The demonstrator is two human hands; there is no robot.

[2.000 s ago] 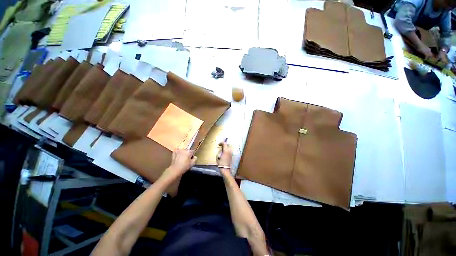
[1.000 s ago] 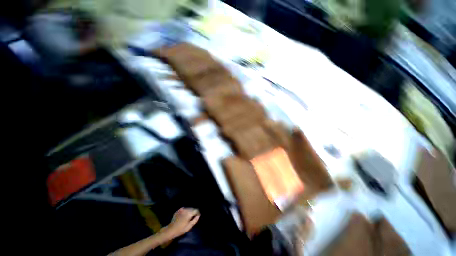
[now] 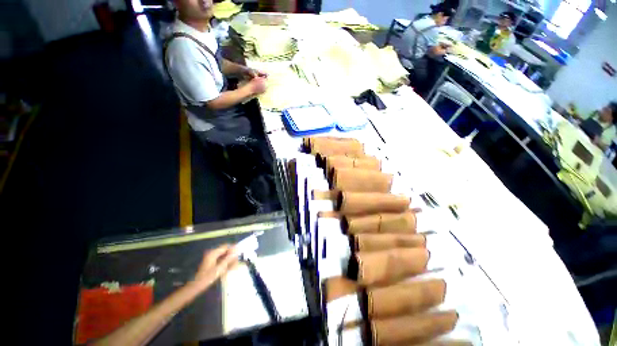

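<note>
My left hand reaches in from the lower left over a dark, metal-edged work board. Its fingers are closed on a small pale item, blurred, at the board's right part. A white sheet lies on the board's right end, with a thin black stick across it. A red-orange patch lies on the left end. My right hand is not in view.
Several rolled brown bag pieces line the white bench, with white sheets between them. A blue tray sits at the far end. A person stands left of the bench; others are farther back.
The view has swung left, from the flat brown panels and orange card to the work board. My left hand has left the panel and is over the board. My right hand has gone out of view.
</note>
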